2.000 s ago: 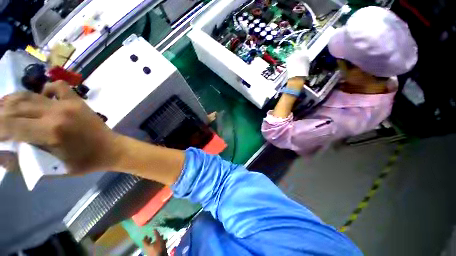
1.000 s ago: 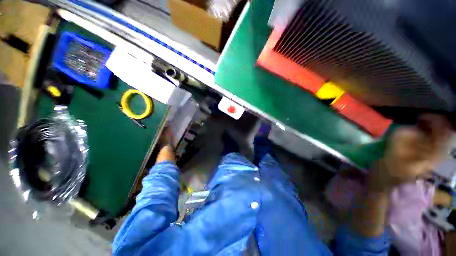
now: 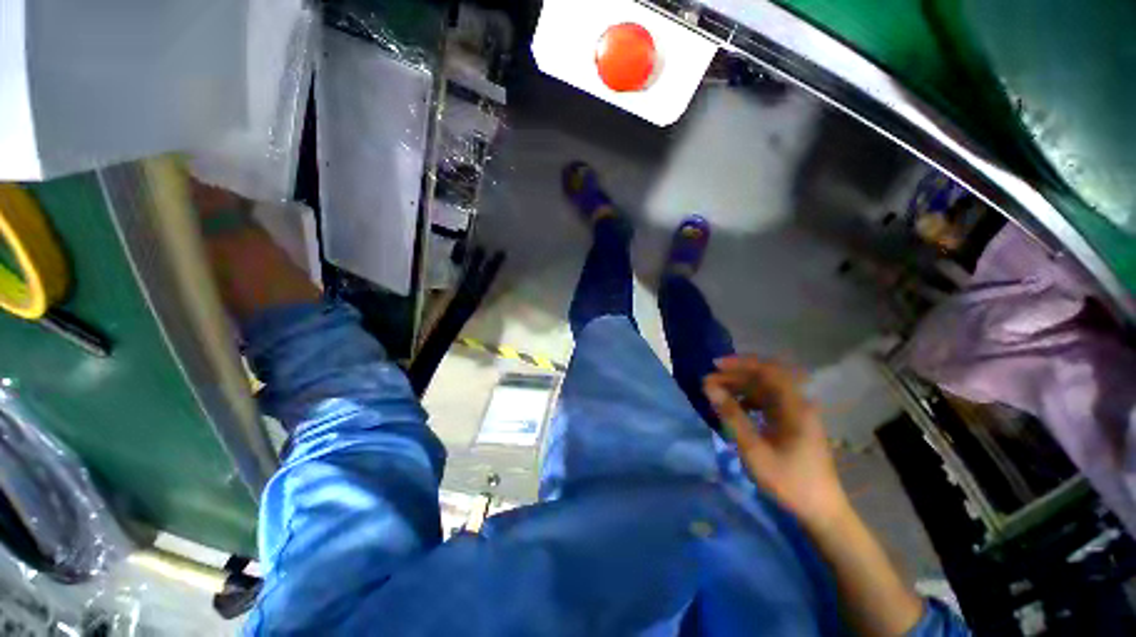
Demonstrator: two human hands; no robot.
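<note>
Flat grey-white panels (image 3: 371, 168), some in clear film, stand beside the green side table (image 3: 137, 373) at the upper left. A larger white-grey piece (image 3: 137, 81) lies across the table's top corner. My left hand (image 3: 243, 255) reaches down past the table edge, close against the filmed panels. It is dark and its fingertips are hidden, so I cannot tell whether it grips one. My right hand (image 3: 779, 429) is raised in front of my legs with bent, parted fingers and holds nothing.
A red button on a white box (image 3: 625, 57) sits at the green-matted bench's edge (image 3: 897, 100). A yellow ring (image 3: 31, 255) and a bagged black cable (image 3: 50, 485) lie on the side table. A person's pink sleeve (image 3: 1022, 336) is at the right. Black bars (image 3: 455, 317) stand near the panels.
The view has moved closer to the side table's edge and the floor. My left hand now reaches farther in by the panels. My right hand has come from the bench to the front of my legs.
</note>
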